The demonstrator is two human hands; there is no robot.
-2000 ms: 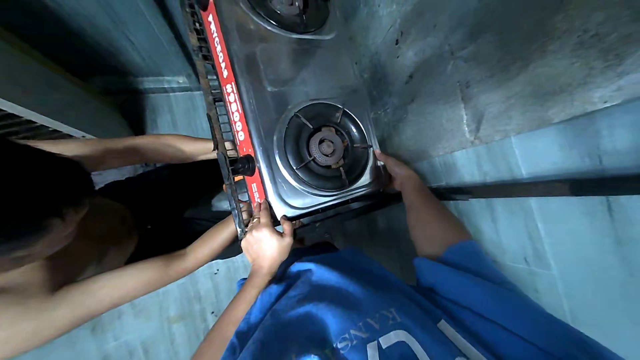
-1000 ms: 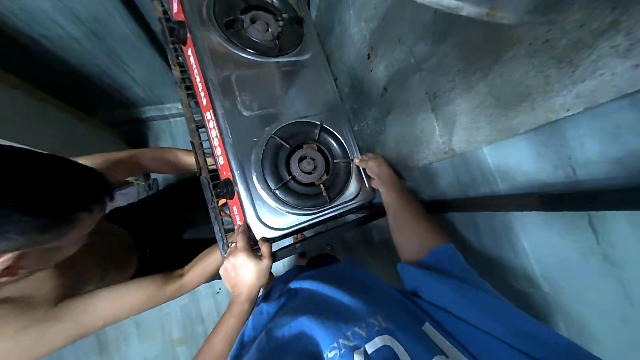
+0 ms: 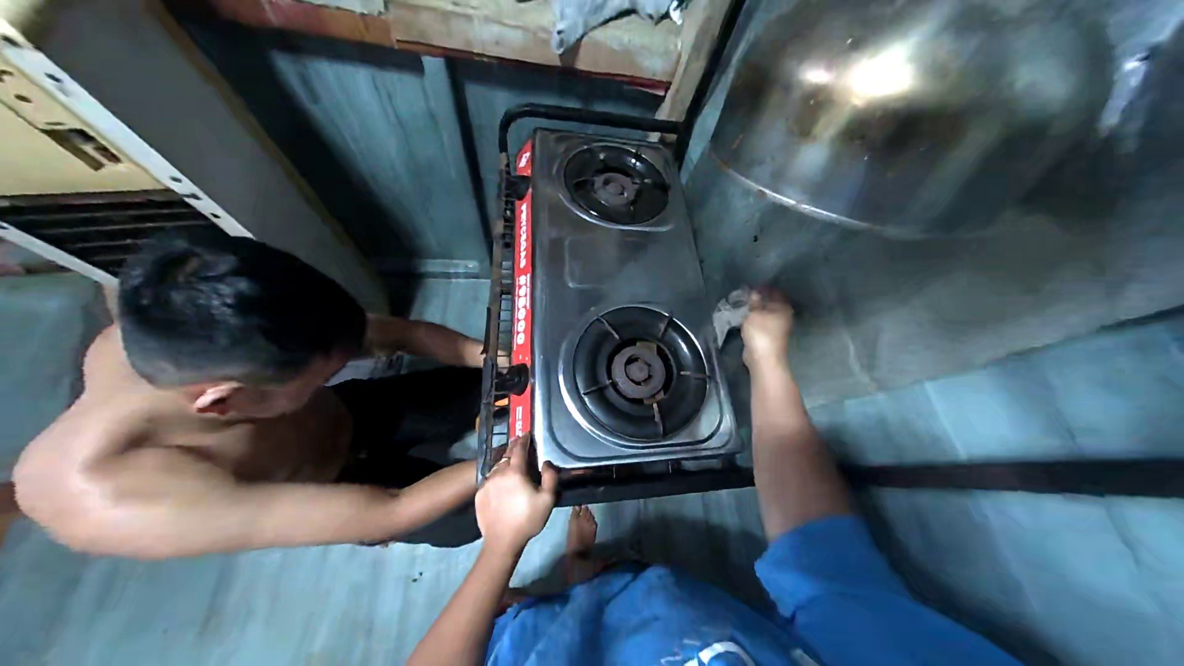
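A two-burner gas stove with a steel top and a red front strip rests on a dark metal rack. My left hand grips the stove's near front corner, thumb on the steel edge. To the right of the near burner, my right hand is off the stove and pinches a crumpled grey piece, perhaps cloth, beside the stove's back edge. The far burner has no hand near it. One control knob sits on the red strip.
Another person crouches at the left, both arms reaching to the rack. A large shiny metal vessel stands on the grey surface at the right. A dark bar crosses the right side, and a wooden shelf edge is at the top.
My right hand has let go of the stove's right edge and moved away from it, now with a grey piece in its fingers. My left hand stays at the corner. The view has shifted, showing more around.
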